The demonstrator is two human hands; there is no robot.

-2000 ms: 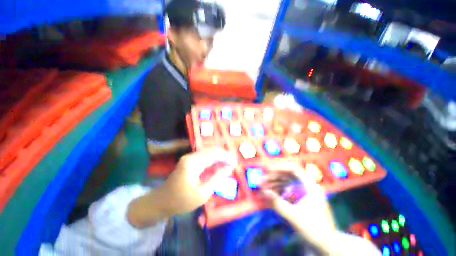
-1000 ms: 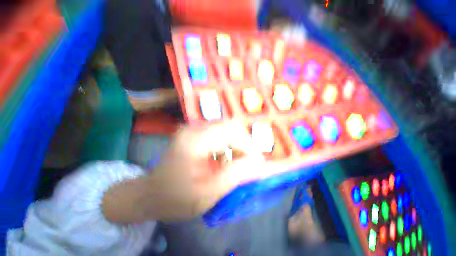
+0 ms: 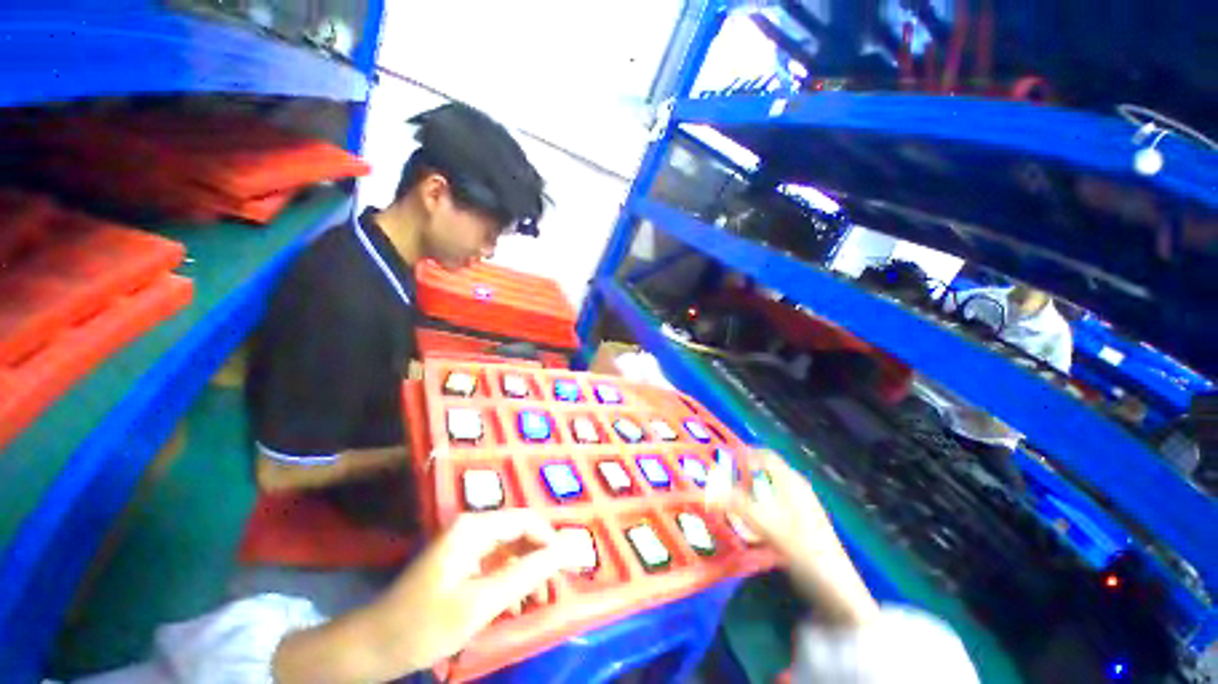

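Note:
An orange-red compartment tray [image 3: 534,621] lies in front of me, with lit smartwatch bodies in rows of square pockets; their faces glow white or blue. My left hand [image 3: 468,581] is over the tray's near left part, its fingertips at a white-lit watch [image 3: 577,548]. Whether it grips this watch is unclear. My right hand [image 3: 795,521] is over the tray's right edge, its fingers among the watches at that side. The fingertips are blurred and I cannot tell if they hold one. The pocket under my left hand is partly hidden.
A blue plastic stool [image 3: 628,648] is under the tray. A seated person in a black shirt [image 3: 327,354] is just beyond its left side. Blue racks stand on both sides, with stacked orange-red trays [image 3: 94,287] at left and dark items [image 3: 882,494] at right. Another person [image 3: 1035,331] shows far right.
The view has tilted up and the main tray sits lower in it. My right hand is now clearly in view over the tray's right side. The lower right tray has left the view.

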